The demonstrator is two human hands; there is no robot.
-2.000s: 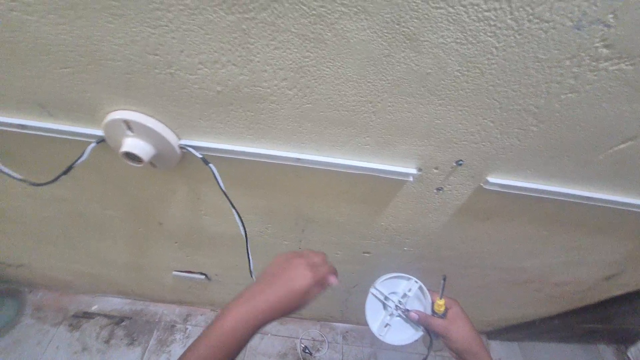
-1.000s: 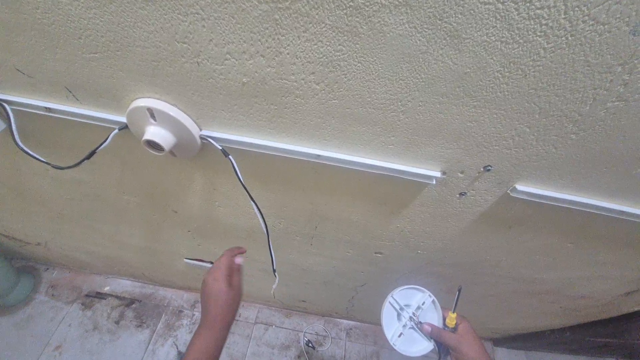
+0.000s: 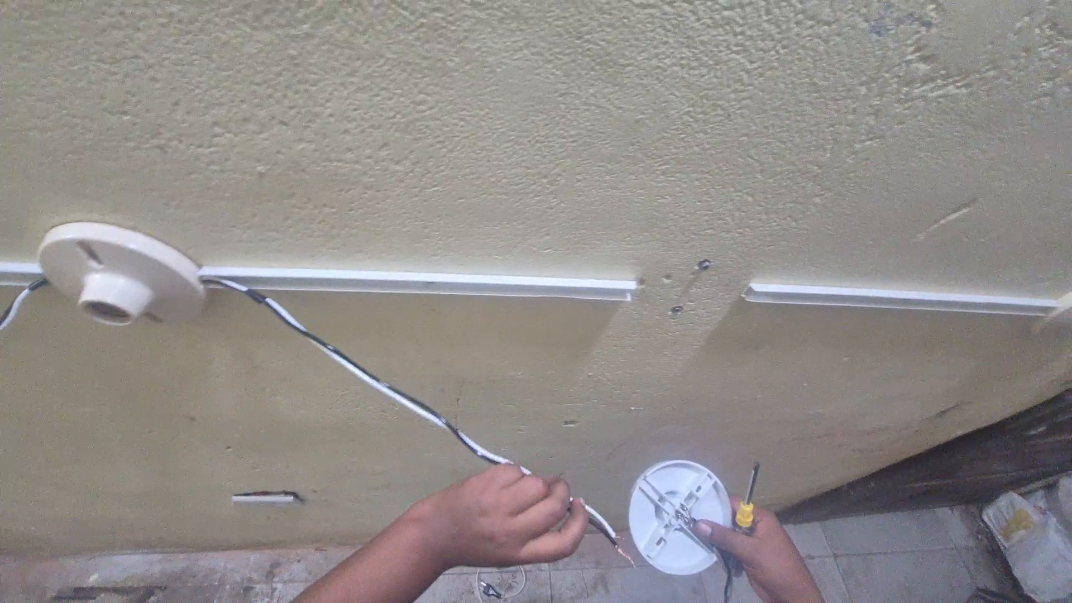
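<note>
My left hand (image 3: 511, 515) grips a twisted black and white wire pair (image 3: 394, 394) near its free end, where bare copper shows. The pair runs taut from a cream round lampholder (image 3: 126, 272) fixed to the wall. My right hand (image 3: 762, 544) holds a white round lampholder base (image 3: 670, 502) with its ribbed back toward me, thumb on its middle. The same hand also holds a screwdriver (image 3: 744, 512) with a yellow handle, its shaft pointing up. A dark wire hangs below the base by the right hand. The stripped wire end is just left of the base.
White trunking (image 3: 419, 282) runs from the fixed lampholder to a gap with two screws or plugs; more trunking (image 3: 896, 299) continues right. A short white piece (image 3: 265, 497) is low on the wall. A cable (image 3: 501, 586) lies on the tiled floor; a whitish container (image 3: 1026, 536) stands right.
My left hand has taken hold of the hanging wire pair and drawn its end right, beside the round base. My right hand still holds the base and screwdriver.
</note>
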